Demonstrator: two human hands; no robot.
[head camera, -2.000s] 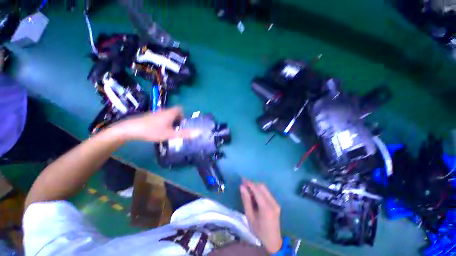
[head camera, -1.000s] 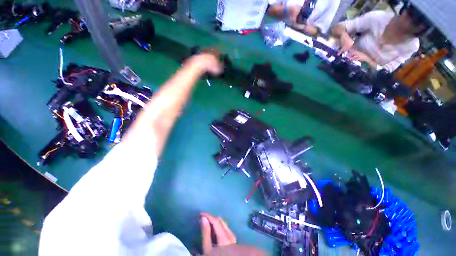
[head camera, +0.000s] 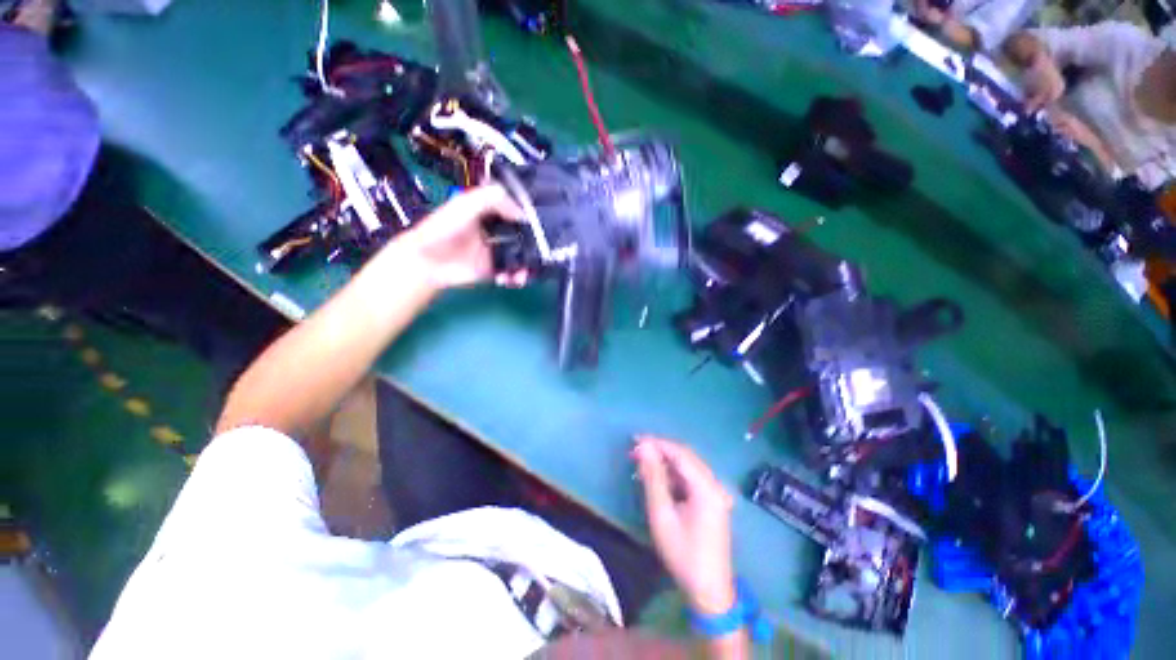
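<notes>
My left hand (head camera: 471, 242) grips the left side of a black-grey T-shaped housing unit (head camera: 606, 213) and holds it above the bench. The unit is a little blurred; a red wire (head camera: 589, 97) sticks up from its top, a pale cable runs down its left part, and a dark arm section points down. My right hand (head camera: 686, 496) is near the front edge of the bench, with thumb and fingers curled close together; whether something tiny is between the fingertips cannot be told. A blue wristband (head camera: 729, 615) is on that wrist.
Chassis modules (head camera: 368, 187) with white strips lie at the back left. More black units (head camera: 851, 361) and an open frame part (head camera: 867, 567) lie on the right, beside blue material (head camera: 1116, 567). A grey post (head camera: 458, 52) stands at the back. Another person's arm (head camera: 1032, 71) shows at top right.
My left hand has come back from the far side of the bench and now holds a housing unit. My right hand stays near the front edge; the camera view has shifted.
</notes>
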